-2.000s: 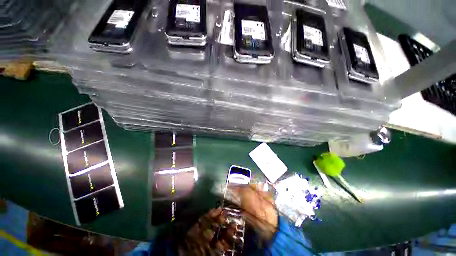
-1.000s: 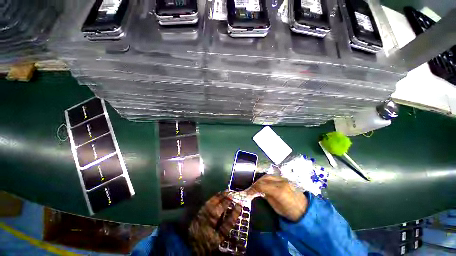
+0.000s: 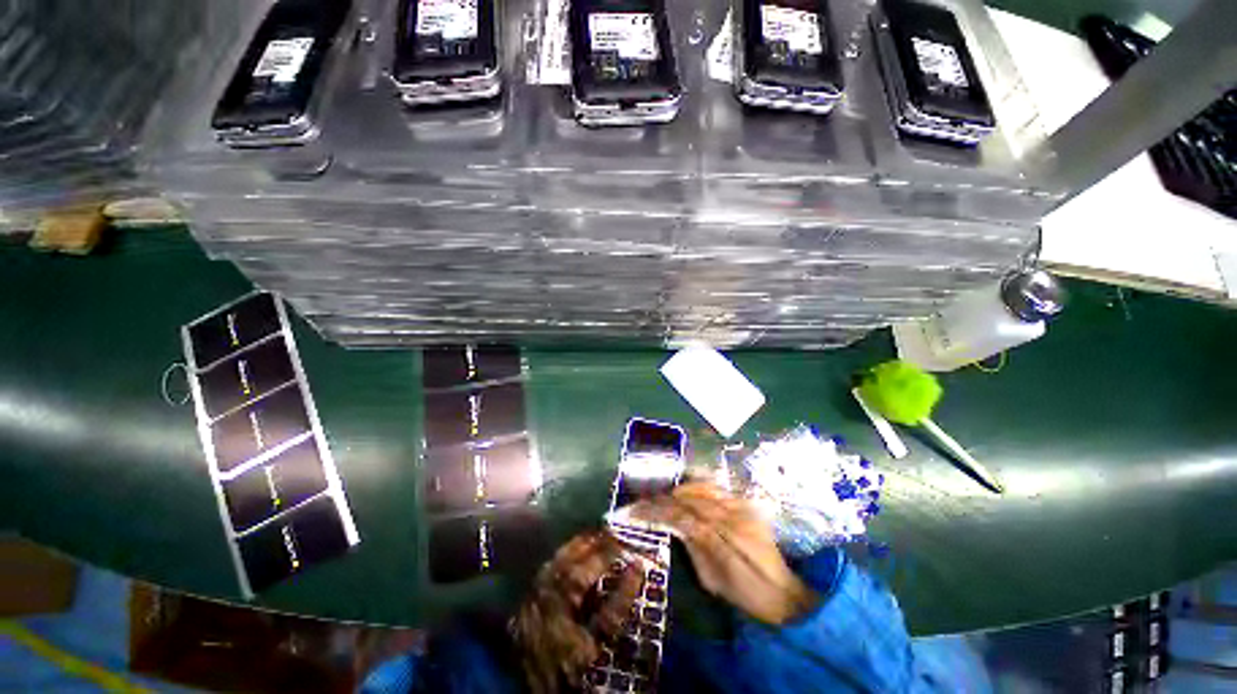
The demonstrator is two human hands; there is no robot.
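Observation:
An open flip phone (image 3: 649, 458) lies at the lower middle, dark screen up and silver-edged keypad towards me. My left hand (image 3: 577, 610) is around the left side of the keypad and holds the phone. My right hand (image 3: 726, 536) is over the lower edge of the screen near the hinge, fingers together and slightly blurred. A small whitish piece shows at its fingertips; I cannot tell what it is. The fingers hide the lower screen.
Stacked clear trays (image 3: 543, 203) with closed phones stand behind. Two film sheets (image 3: 271, 441) lie left. A white card (image 3: 712, 389), a scrap heap (image 3: 807, 488), a green brush (image 3: 901, 392) and a bottle (image 3: 970, 325) lie right. Black trays (image 3: 1201, 149) are far right.
Since two seconds ago, my right hand has uncovered more of the screen. Since one second ago, it has moved slightly left and lies flatter over the screen's lower edge. The camera view has shifted.

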